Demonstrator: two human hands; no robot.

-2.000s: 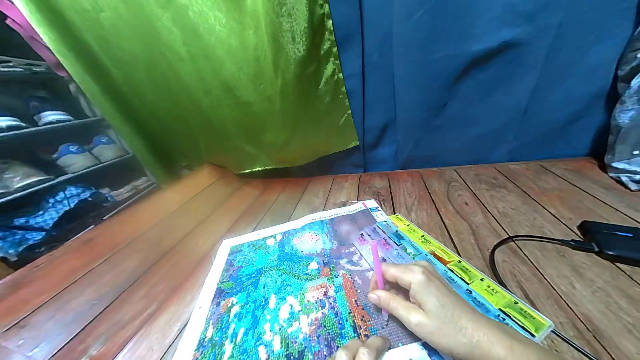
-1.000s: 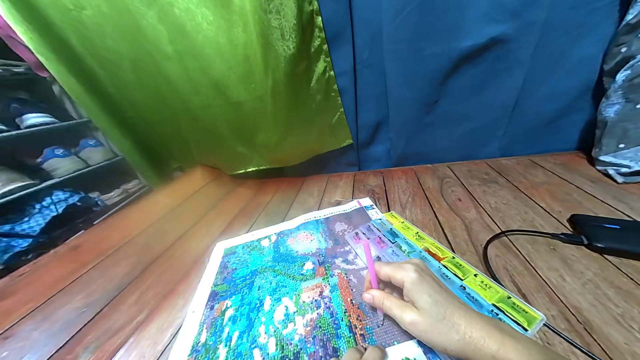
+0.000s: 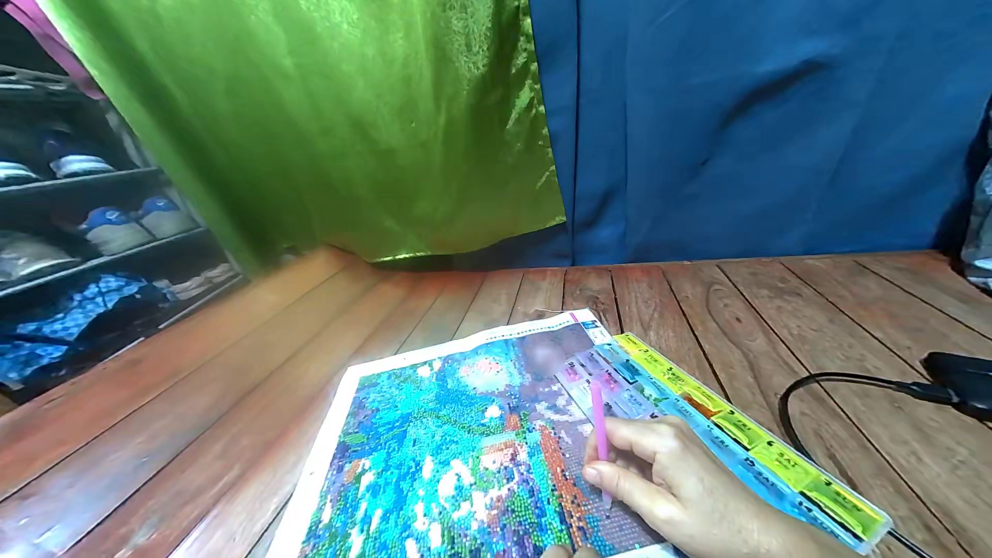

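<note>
A diamond painting canvas (image 3: pixel 434 434), partly covered with coloured drills, lies on wooden planks. My right hand (image 3: pixel 659 473) pinches a pink drill pen (image 3: pixel 599 422) near the canvas's right side, its tip down at the surface. Only the fingertips of my left hand (image 3: pixel 570 552) show at the bottom edge, by the canvas; what they hold is hidden. A compartment box (image 3: pixel 775 457) with yellow and blue lids runs along the canvas's right side, partly under my right forearm. Several small compartments (image 3: pixel 604 380) with pink and pale contents rest over the canvas's upper right.
A black device (image 3: pixel 961 384) with a black cable (image 3: pixel 814 377) lies at the right. Green cloth (image 3: pixel 349 132) and blue cloth (image 3: pixel 759 132) hang behind the planks. Shelves (image 3: pixel 93 182) with shoes and a blue patterned cloth stand at the left. A grey plastic-like bag (image 3: pixel 980 225) is at the right edge.
Fewer of my left hand's fingers show at the bottom edge than two seconds ago. My right hand still holds the pink pen over the same part of the canvas.
</note>
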